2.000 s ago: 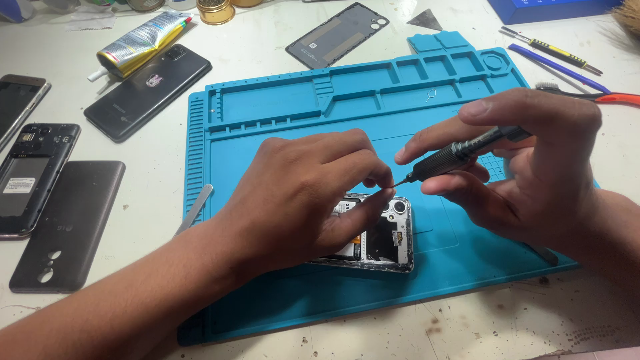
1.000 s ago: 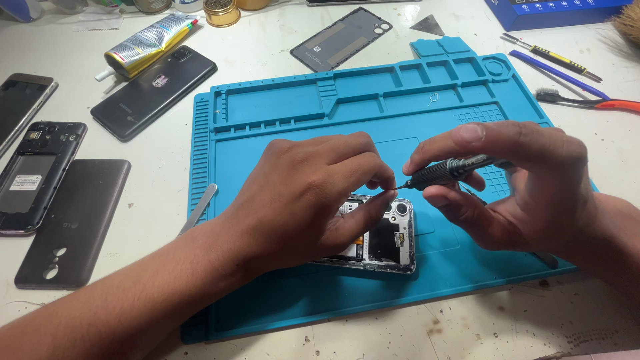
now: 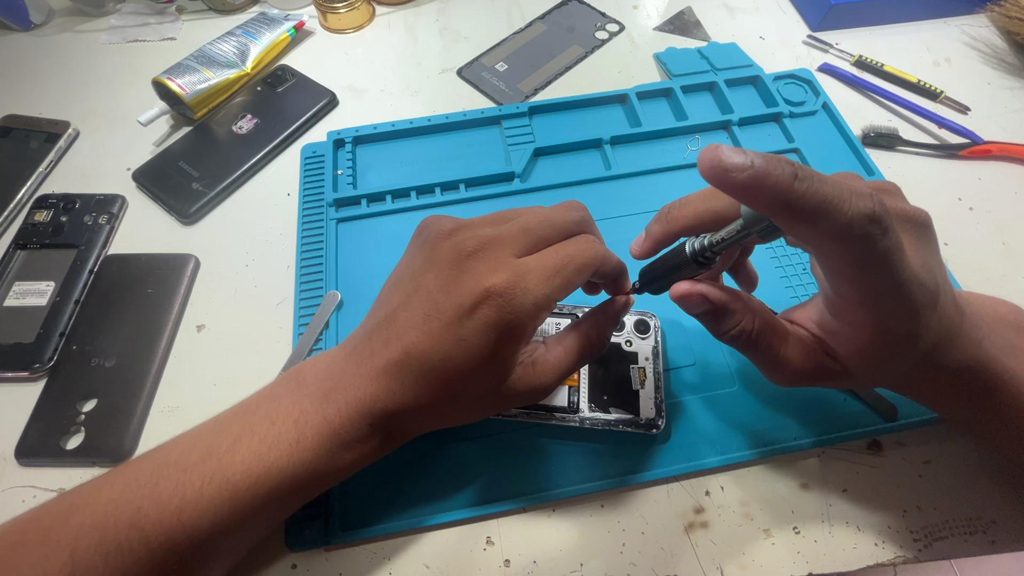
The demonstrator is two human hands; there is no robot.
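Note:
My right hand holds a dark precision screwdriver by its handle, tilted with the tip down to the left. The thumb and forefinger of my left hand pinch at the screwdriver's tip; whether a small part is between them cannot be told. Below lies an opened smartphone without its back cover, its battery, orange flex cable and camera lenses partly showing. My left hand hides its left part. The phone rests on a blue silicone repair mat.
Metal tweezers lie at the mat's left edge. Phones, back covers and a glue tube lie left and behind. A SIM ejector pin sits in a mat tray. At right are a toothbrush, a blue pry tool and a yellow-black tool.
The fingers of my right hand have shifted on the screwdriver, and its handle is tilted up more than a second ago. My left hand keeps its pinch at the tip.

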